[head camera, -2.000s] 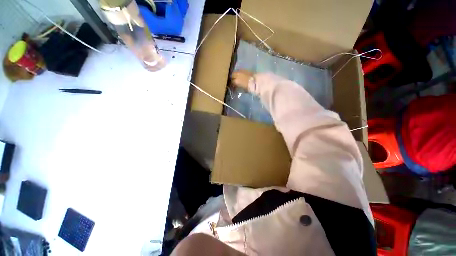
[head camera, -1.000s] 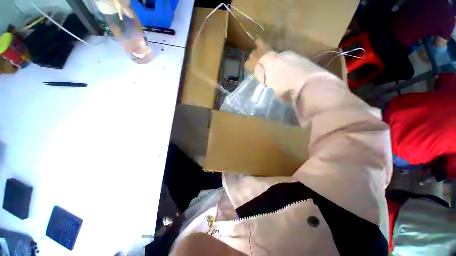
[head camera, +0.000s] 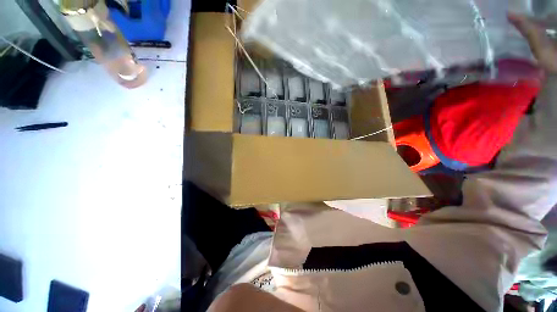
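Observation:
A large clear, cloudy plastic film (head camera: 378, 42) is raised over the back of the open carton (head camera: 305, 167). My right hand (head camera: 537, 42), at the upper right edge and blurred, holds its right end. Frames packed in the carton (head camera: 297, 126) show in rows, dark-edged with pale windows. At the bottom edge by the table, a small skin-coloured tip, possibly of my left hand (head camera: 141, 308), shows beside something shiny; the rest is cut off.
The white table (head camera: 122, 183) lies left, with tweezers (head camera: 41, 126), a bottle (head camera: 113, 58), a blue dispenser (head camera: 143, 21) and two dark squares (head camera: 67, 297) (head camera: 9, 277). White strings (head camera: 250, 55) hang at the carton. Red stools (head camera: 408, 152) and a person in red (head camera: 476, 122) are right.
My right hand has lifted the plastic film out of the carton and swung it up and right. The packed frames are now uncovered. The view has shifted, moving the table and carton left.

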